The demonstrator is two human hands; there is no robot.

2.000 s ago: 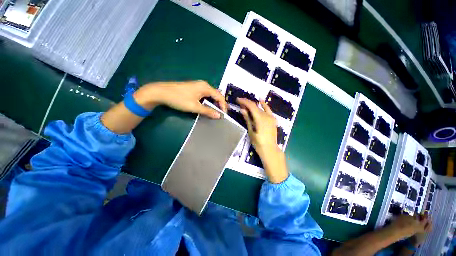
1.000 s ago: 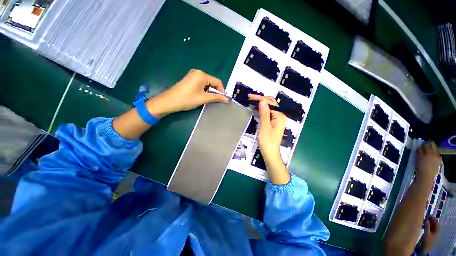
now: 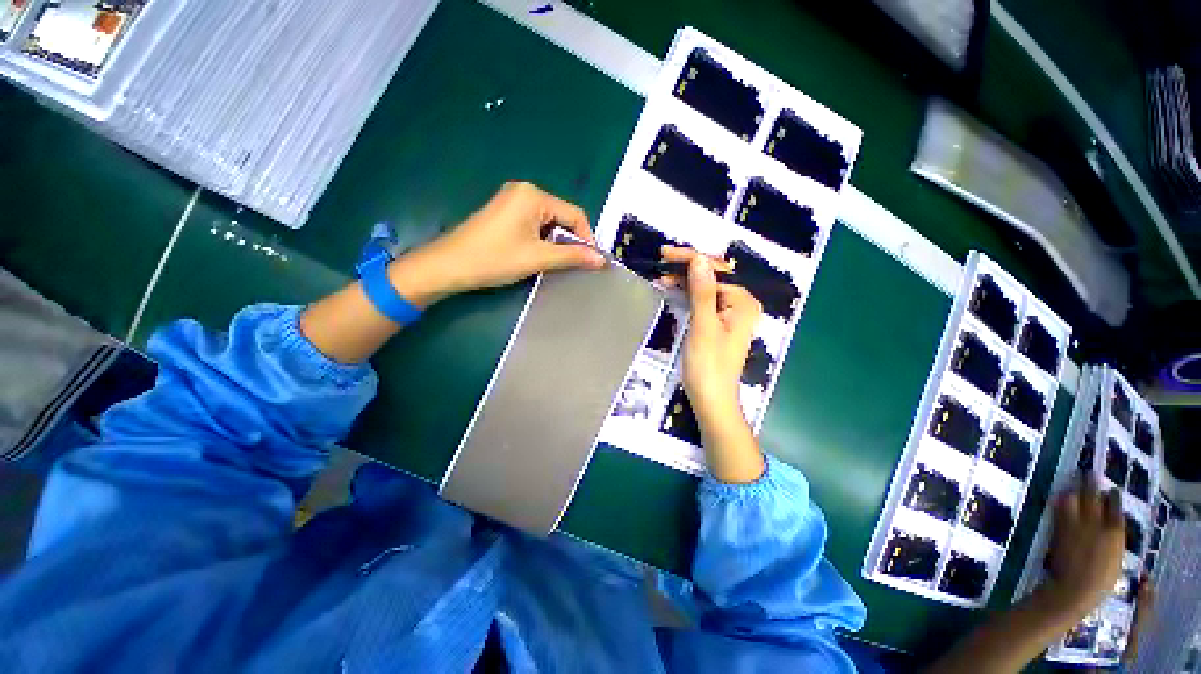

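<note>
My left hand [image 3: 520,240] grips the upper edge of a grey-brown liner sheet [image 3: 553,382], which slants down toward my lap and covers part of the tray's near left side. My right hand [image 3: 715,310] holds thin black tweezers [image 3: 669,267] at the sheet's upper right corner; the tips are too small to make out. Under and beyond my hands lies a white blister tray [image 3: 630,169] with black-faced boards [image 3: 689,167] in two columns. One board [image 3: 635,392] at its near left looks silvery grey. My right hand hides some pockets.
A tall tray stack [image 3: 283,105] stands at the upper left, with boards in its top tray. A neighbouring tray [image 3: 880,537] of black boards lies to the right. Further right, another person's hand [image 3: 1087,543] is over more trays. A translucent grey-white curved piece [image 3: 1014,198] lies at the far side.
Since two seconds ago, black tweezers have come into view in my right hand, and my left hand has shifted on the sheet's upper edge. The other person's hand has moved over the far-right trays.
</note>
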